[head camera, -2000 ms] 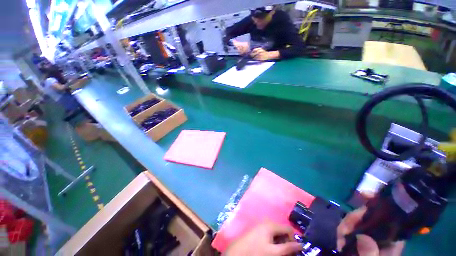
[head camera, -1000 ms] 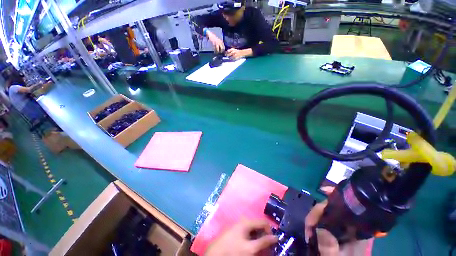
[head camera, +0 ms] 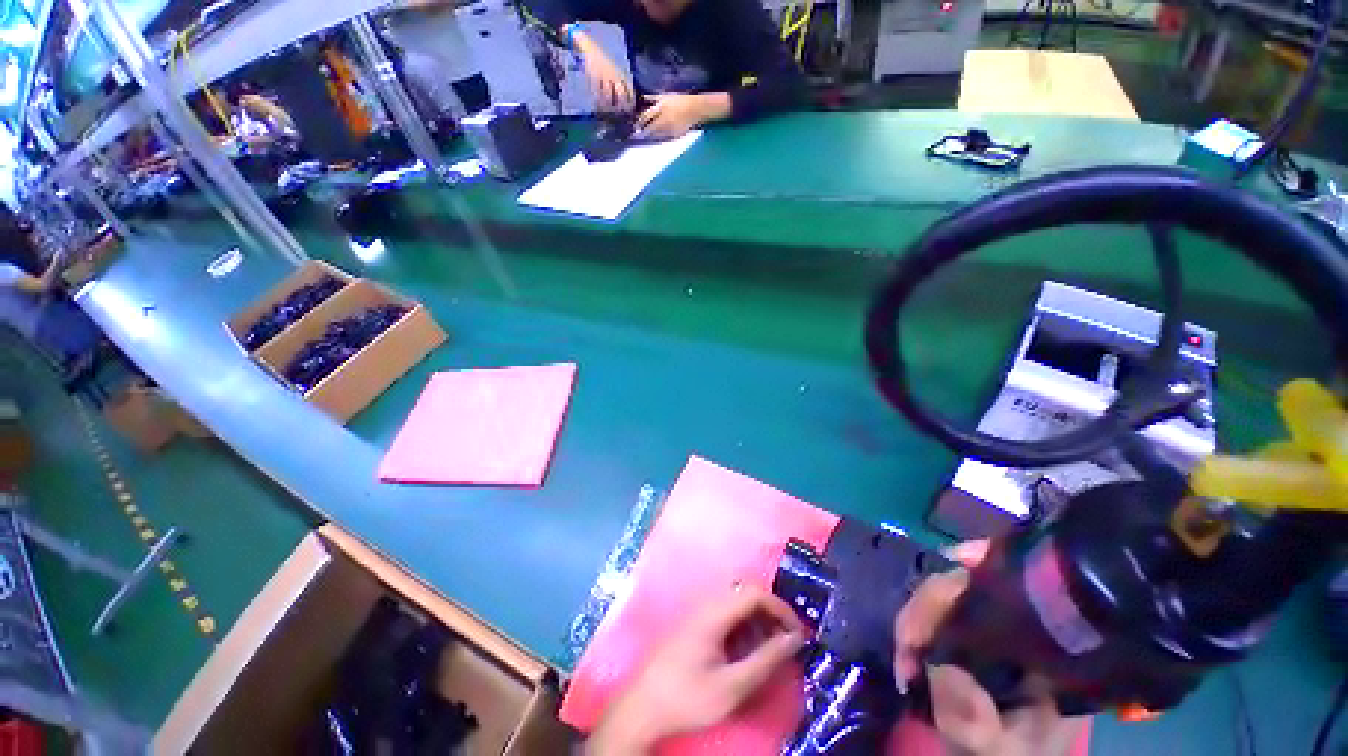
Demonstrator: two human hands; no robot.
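A matte black device body (head camera: 875,579) lies on a pink-red foam pad (head camera: 673,554) at the lower middle. A short black barrel (head camera: 803,583) shows on its left side, and a glossy black part (head camera: 831,706) extends below. My left hand (head camera: 717,665) is at the body's left side, fingertips curled by the barrel and glossy part; whether they pinch anything is hidden. My right hand (head camera: 946,650) is wrapped round the lower end of the large black electric screwdriver (head camera: 1101,591), beside the body. The screwdriver's tip is hidden.
A parts carton (head camera: 266,650) holds black parts at lower left. A second pink pad (head camera: 481,425) and a divided parts tray (head camera: 337,343) lie farther left. A white-grey screw feeder (head camera: 1101,347) stands behind the screwdriver under a looped black cord (head camera: 887,318). A person (head camera: 688,59) works across the bench.
The view has shifted, and the bench things sit farther left and higher. My left hand has moved up beside the barrel. My right hand stays on the screwdriver.
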